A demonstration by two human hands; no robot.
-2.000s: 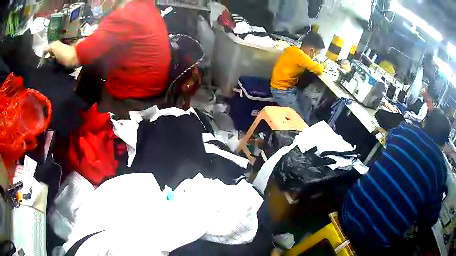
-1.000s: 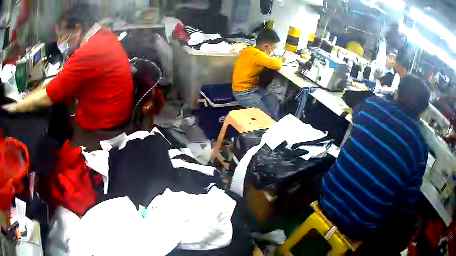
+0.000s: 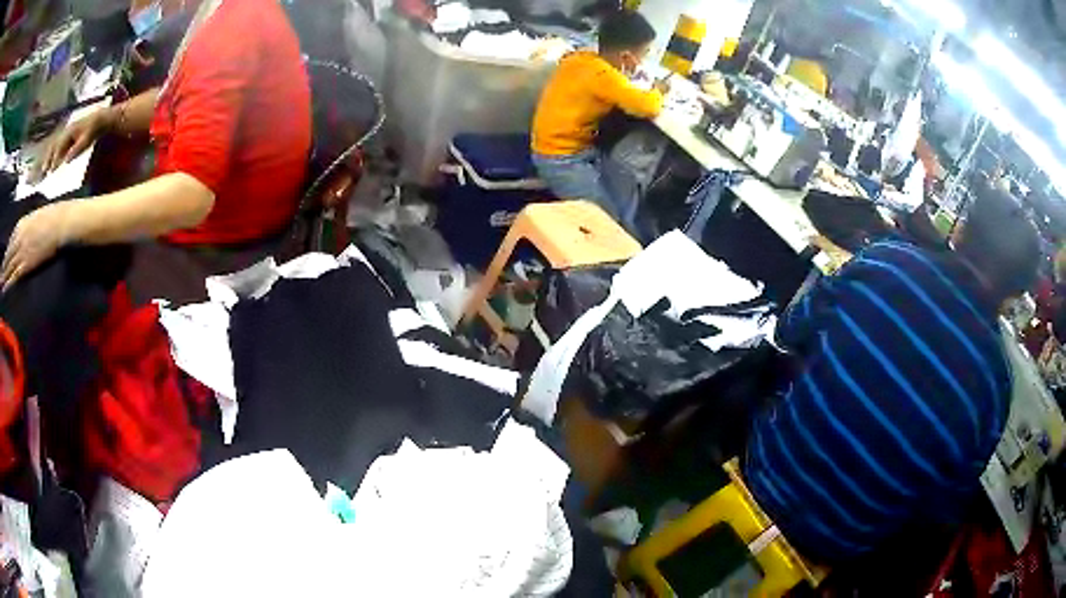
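Neither of my hands is in the picture. Nearest in front of me lies a heap of white cloth pieces [image 3: 246,532], overexposed, with faint thin stripes at its right part. A small turquoise-green tag [image 3: 340,503] lies on it near the middle. Behind the white heap is a large black cloth piece [image 3: 316,350] with white edges around it. Red cloth [image 3: 140,409] hangs to the left of the heap.
A person in red [image 3: 240,129] sits at the upper left. A person in orange [image 3: 573,105] works at a long table. A person in a blue-striped top [image 3: 888,397] sits on a yellow stool [image 3: 690,537]. An orange stool [image 3: 573,234] stands beside a black plastic bag [image 3: 643,362].
The view has shifted, so the red plastic bag is mostly cut off at the left. The person in red now has both forearms showing over the table. The heap looks unchanged.
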